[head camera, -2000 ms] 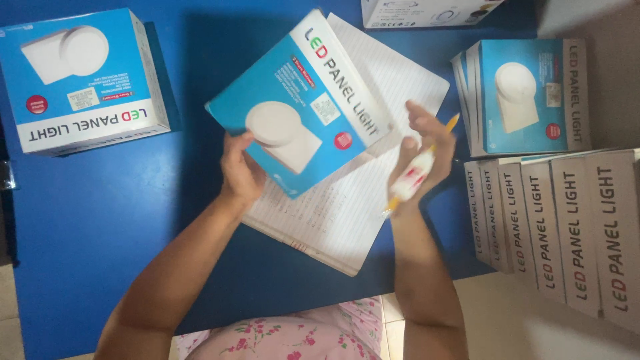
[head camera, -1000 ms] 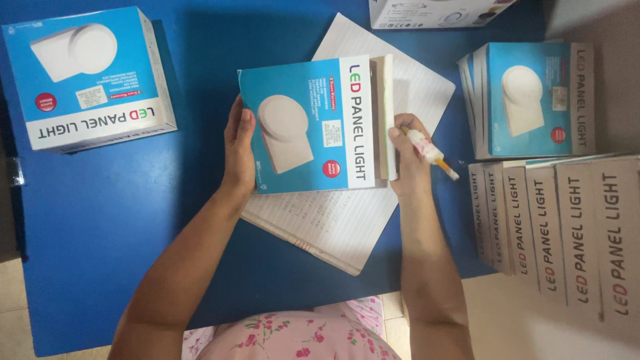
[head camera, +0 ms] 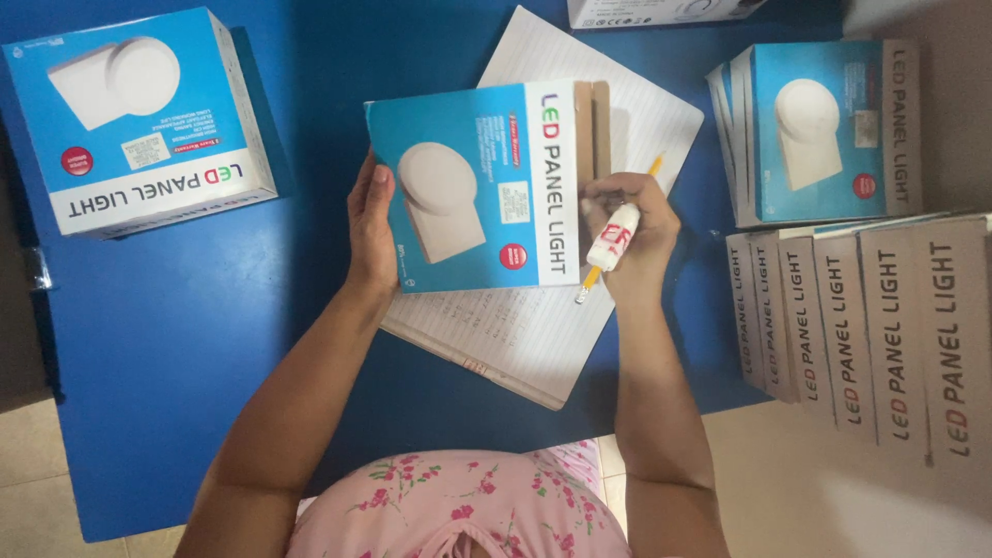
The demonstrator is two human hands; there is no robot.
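Note:
A blue and white LED panel light box (head camera: 473,190) is held above an open lined notebook (head camera: 535,349) that bears handwriting. My left hand (head camera: 372,221) grips the box's left edge, thumb on its front. At the box's right end, where brown cardboard flaps (head camera: 593,128) show, my right hand (head camera: 639,225) has its fingertips. That hand also holds a yellow pencil (head camera: 590,283) and a small white bottle with red print (head camera: 614,238), likely correction fluid. What its fingertips do at the flap is partly hidden.
Another LED panel light box (head camera: 139,124) lies at the table's left. Stacked boxes (head camera: 814,132) stand at the right, above a row of box spines (head camera: 883,333). A white carton (head camera: 659,12) sits at the top edge of the blue table (head camera: 178,349).
The held box was tilted over the notebook two seconds ago and now sits nearly straight. My right hand, earlier away from the box, has come to its right end, where cardboard flaps now show.

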